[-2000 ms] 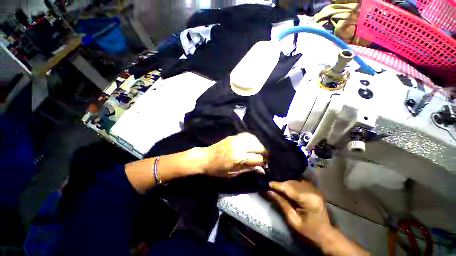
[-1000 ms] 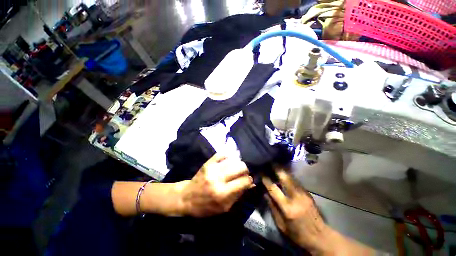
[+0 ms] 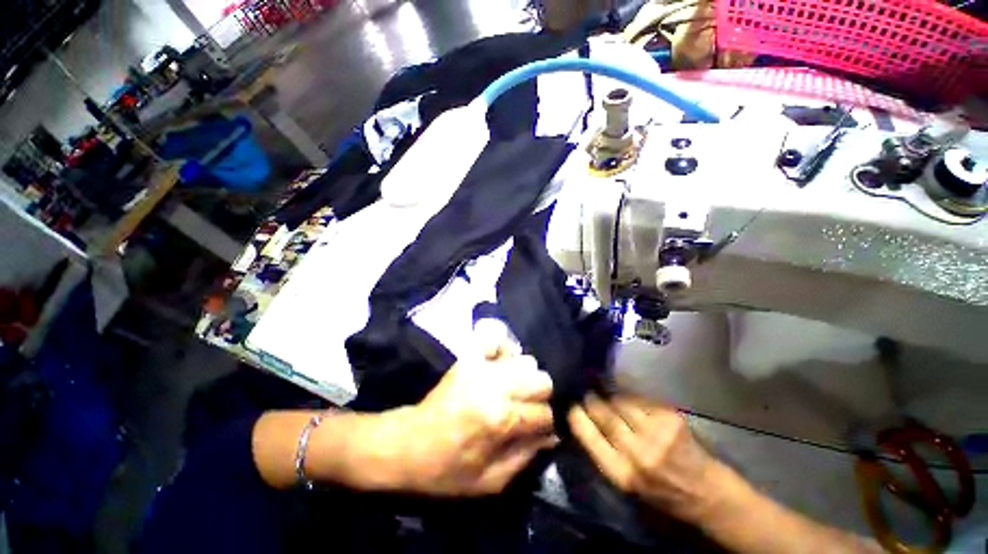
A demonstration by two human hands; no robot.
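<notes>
A black fabric garment with white panels runs from the back of the table to the machine and down over the front edge. My left hand is curled, its fingers closed on the cloth left of the needle area. My right hand lies on the black cloth in front of the presser foot, fingers extended; its fingertips are partly lost in the dark cloth. The sewing machine stands at right. The cloth's edge under the needle is hard to make out.
A white machine lamp on a blue gooseneck hangs over the cloth. Red and orange scissors lie under the arm. A pink-red basket is behind the machine. A patterned cover lies at left. Benches stand behind.
The view has shifted, so machine and lamp sit further left. My left hand has come down from above the cloth near the machine to its left side. More white panel shows between the black parts.
</notes>
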